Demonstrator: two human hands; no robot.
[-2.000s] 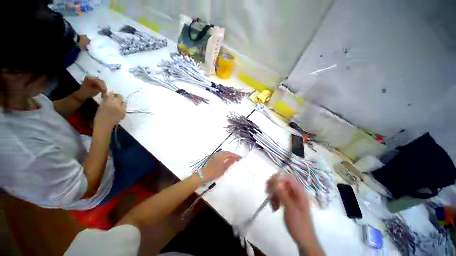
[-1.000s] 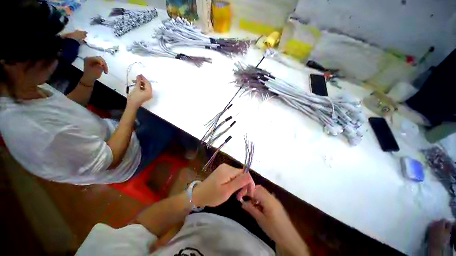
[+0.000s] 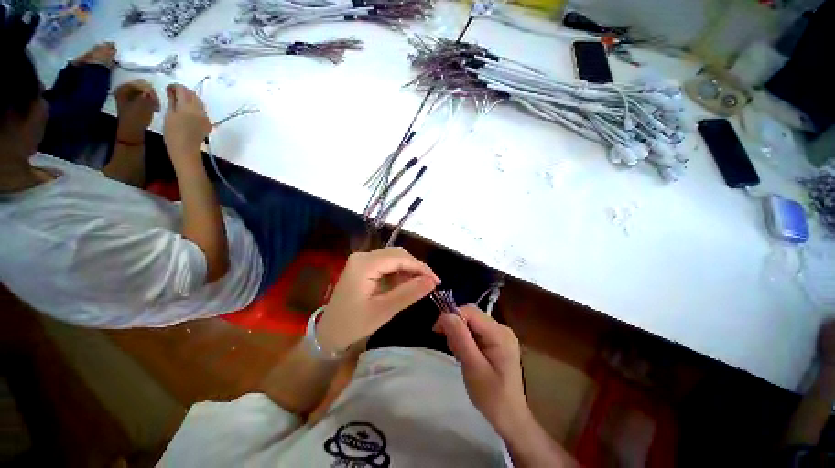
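Thin dark and coloured core wires [image 3: 445, 300] fan up from a cable held above my lap, below the bench edge. My right hand [image 3: 485, 352] is closed around the base of these wires. My left hand [image 3: 374, 297] is at their left, its thumb and forefinger tips at the wire ends; whether they pinch a wire is too small to tell. Part of a pale cable [image 3: 494, 294] shows behind my right hand. Several separate harnesses [image 3: 403, 187] with black sleeves lie at the table edge, wire ends towards me.
A large cable bundle [image 3: 568, 105] lies across the white bench [image 3: 549, 219]. Two phones, one dark [image 3: 728, 153] and one beyond the bundle [image 3: 592, 62], lie near a blue and white box [image 3: 787, 219]. A seated person [image 3: 119, 238] works at left; another's arm [image 3: 815, 393] shows at right.
The view has shifted, so the bench sits higher. My hands went from over the bench to above my lap. My left hand has let go of the wires' base; my right hand now holds them.
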